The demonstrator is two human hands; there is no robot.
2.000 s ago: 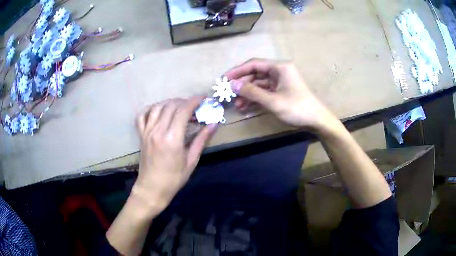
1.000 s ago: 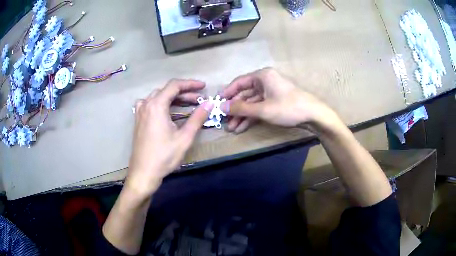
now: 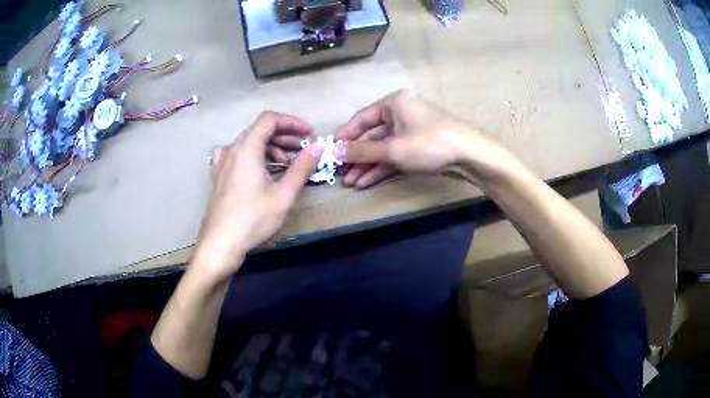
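A white toothed gear (image 3: 328, 155) lies on top of a small silver motor (image 3: 321, 177) in front of me, just above the cardboard-covered bench. The motor's side ears show at upper left and lower right of the gear. My left hand (image 3: 261, 179) holds the motor from the left, with its thumb on the gear's left side; a bit of lead shows between thumb and fingers. My right hand (image 3: 405, 144) pinches the gear and motor from the right with thumb and fingers. The fingertips hide part of both.
Finished motor-and-gear assemblies (image 3: 66, 101) with trailing wires lie at left. A screw feeder (image 3: 315, 47) stands at the back. A bag of screws (image 3: 444, 9) is beside it. Loose gears (image 3: 650, 78) lie at right. An open carton (image 3: 576, 288) is below right. Patterned cloth shows at lower left.
The gear, held apart above the motor two seconds ago, now sits on it. Both hands have come together around the pair. Since one second ago little has changed besides a slight view shift.
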